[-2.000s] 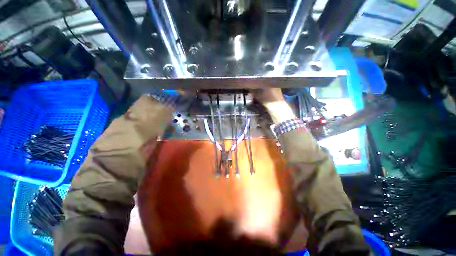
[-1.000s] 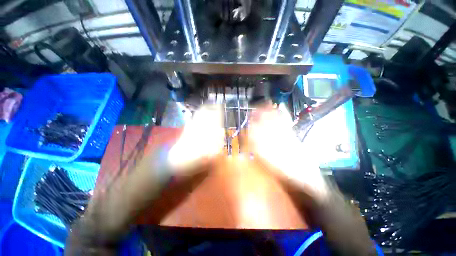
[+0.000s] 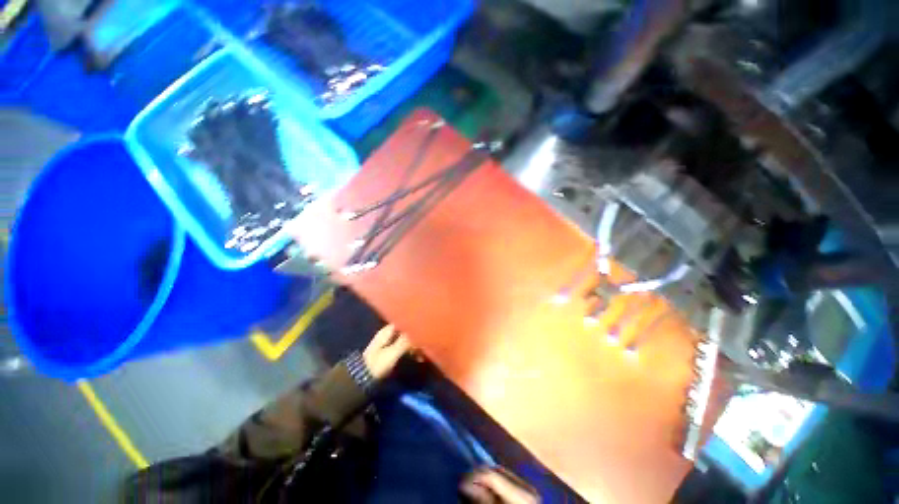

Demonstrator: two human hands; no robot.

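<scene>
The orange-brown board (image 3: pixel 463 295) lies tilted across the view. A few thin black cables with shiny ends (image 3: pixel 409 212) lie crossed on its left part. Pliers with white curved handles (image 3: pixel 604 238) lie at its machine edge, beside short cable ends (image 3: pixel 613 330) that point over the board. A notched silver bar (image 3: pixel 702 384) lies at the right end. My left hand (image 3: pixel 386 350) is at the board's near edge, its fingers unclear. My right hand (image 3: pixel 500 484) is low at the picture's bottom, blurred and partly cut off; its grip is unclear.
A light-blue basket (image 3: pixel 345 157) with a black cable pile stands left of the board. A deep-blue basket (image 3: pixel 439 59) with more cables is behind it. A large blue tub (image 3: pixel 59 256) stands at far left on the grey, yellow-lined floor. The blurred machine fills the upper right.
The view has swung left and tilted. Both hands have drawn back from the machine side to the board's near side. The loading bar now shows at the board's right end.
</scene>
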